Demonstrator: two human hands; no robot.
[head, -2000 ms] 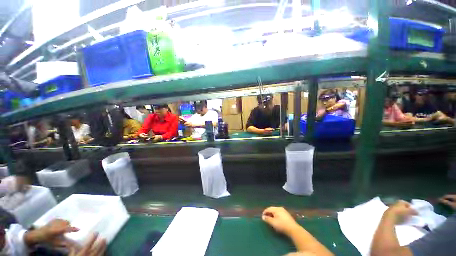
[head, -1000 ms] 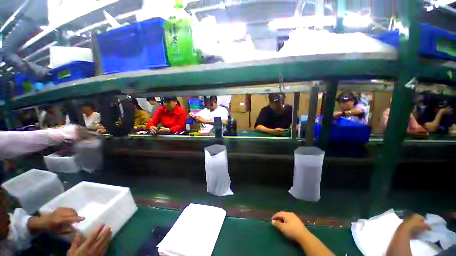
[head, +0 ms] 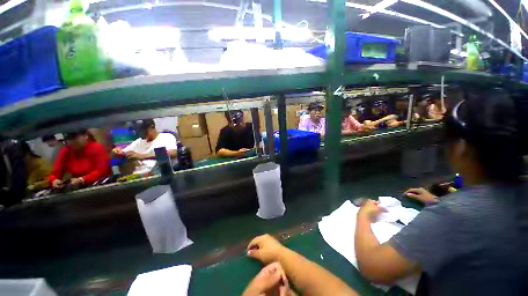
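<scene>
My right hand [head: 266,248] rests at the table's far edge, with fingers curled and nothing visible in it. My left hand [head: 269,280] is at the bottom edge, partly cut off, close against my right forearm; its fingers are bent and hard to make out. A stack of white packing paper [head: 162,281] lies on the green table to the left, cut off below. Two open-topped white wrapped pieces stand beyond the table edge, a nearer one [head: 163,222] at left and a farther one [head: 269,191] near the middle.
A neighbour in grey [head: 469,231] sits close at right, arms over loose white sheets [head: 341,231]. A green post [head: 334,115] rises beyond the table under an overhead shelf [head: 202,84]. A white box edge [head: 26,287] shows bottom left. Workers and a blue crate [head: 298,141] are across the line.
The view has swung right, bringing the right neighbour into view. My left hand has come into view beside my right forearm. My right hand stays at the table edge.
</scene>
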